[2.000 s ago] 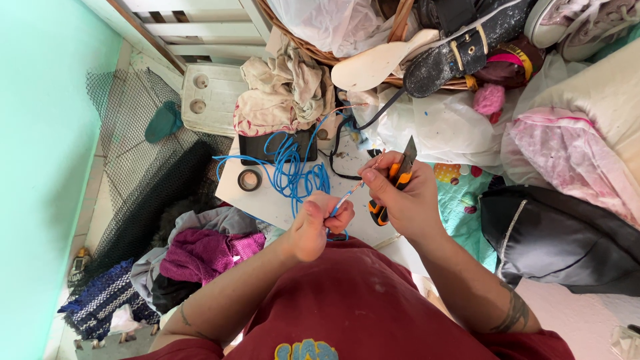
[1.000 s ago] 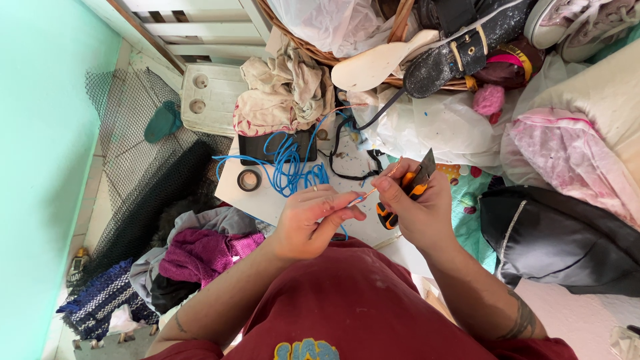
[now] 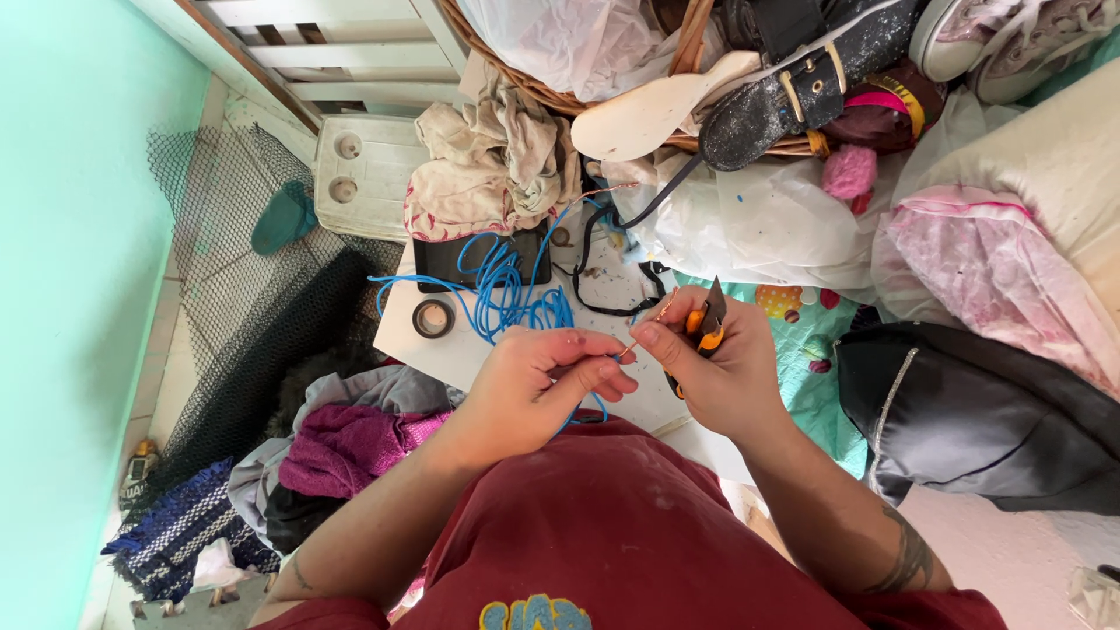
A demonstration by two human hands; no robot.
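Bare copper strands [image 3: 663, 308] at the end of a blue insulated wire run between my two hands. My left hand [image 3: 547, 376] pinches the wire just where the blue covering ends. The thumb and forefinger of my right hand [image 3: 722, 363] grip the copper, which looks twisted. A black and orange utility knife [image 3: 710, 328] is also held in the right hand, its blade pointing up. Beyond the left hand lies a loose coil of blue wire [image 3: 503, 284], whose far end shows bare copper too. A roll of black tape [image 3: 432, 318] rests left of the coil.
A white board [image 3: 402, 328] lies under the coil, with a black tray [image 3: 433, 262] and crumpled cloth [image 3: 490, 166] behind. Shoes and a wicker basket [image 3: 560, 103] stand at the back right. Black mesh [image 3: 236, 350] and clothes [image 3: 350, 446] are at left, a black bag [image 3: 980, 411] at right.
A length of bare copper now shows between and above my fingers, where blue wire was seen two seconds ago. The knife has stayed in my right hand, turned more upright.
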